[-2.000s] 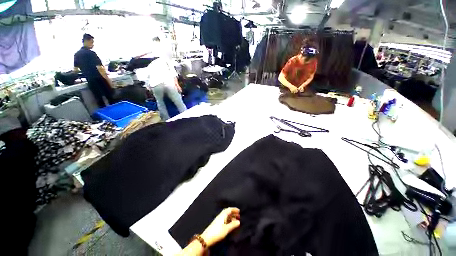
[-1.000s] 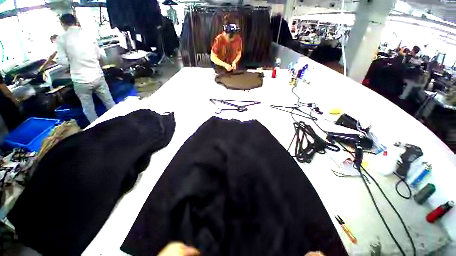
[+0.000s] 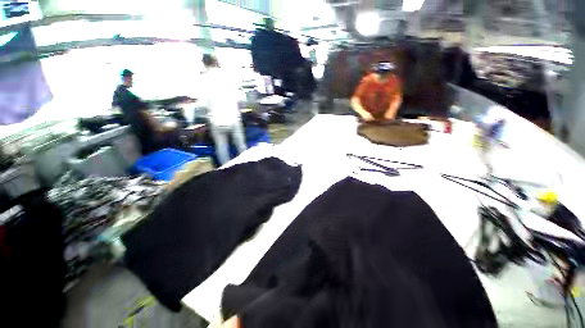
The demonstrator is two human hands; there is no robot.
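Note:
Black trousers lie spread on the white table in front of me, the narrow gathered end pointing away. The near left edge is raised in folds. A small, blurred part of my left hand shows at the bottom edge beside that near left corner; its fingers and any grip cannot be made out. My right hand is not in view. Second black trousers lie to the left, hanging over the table's edge.
Black hangers lie beyond the trousers. Black cords and tools lie at the right. A person in orange handles a brown garment at the far end. A blue crate, a patterned fabric pile and two people are at left.
The view has swung left since one second ago. My right hand has gone out of view. The near left part of the trousers is now bunched. The second trousers appear unmoved.

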